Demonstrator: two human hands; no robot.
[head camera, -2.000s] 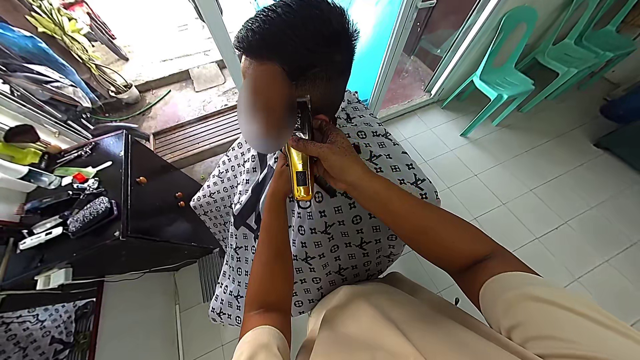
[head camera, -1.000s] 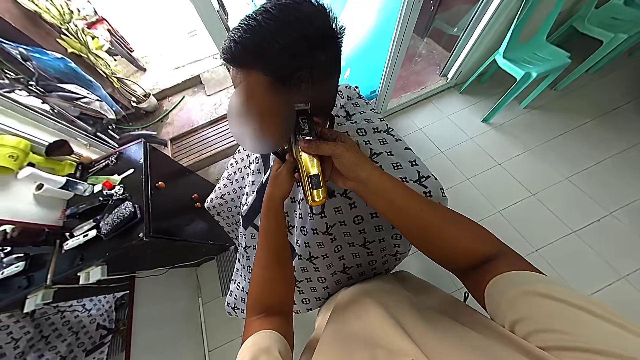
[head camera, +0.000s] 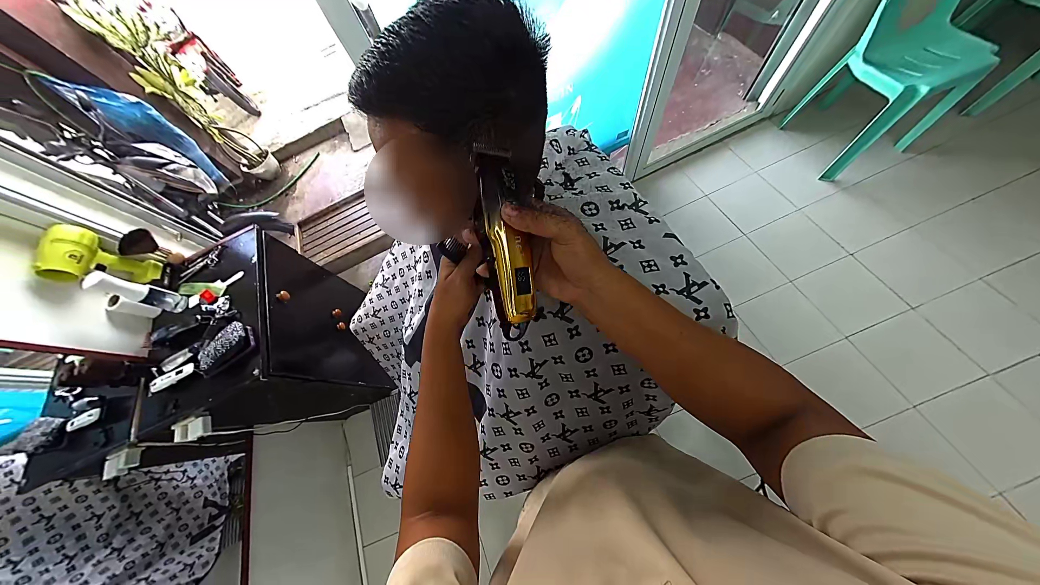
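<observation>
My right hand (head camera: 556, 244) grips a gold and black hair clipper (head camera: 510, 268), held upright with its toothed blade against the side of a seated person's head, near the ear. The person has short black hair (head camera: 463, 69) and wears a white barber cape (head camera: 561, 374) with a dark pattern. My left hand (head camera: 460, 280) is just left of the clipper, below the person's jaw, with a small dark comb-like thing (head camera: 452, 249) at its fingers. The clipper partly hides that hand's fingertips.
A black cabinet (head camera: 305, 325) at the left bears brushes (head camera: 223, 348), a spray bottle (head camera: 134, 290) and a yellow-green hair dryer (head camera: 89, 258). A mirror is at lower left. Green plastic chairs (head camera: 918, 61) stand on the tiled floor at upper right, beyond a glass door (head camera: 719, 73).
The view has shifted, with the chairs now further right. Both hands stay by the side of the person's head, and the clipper remains in my right hand.
</observation>
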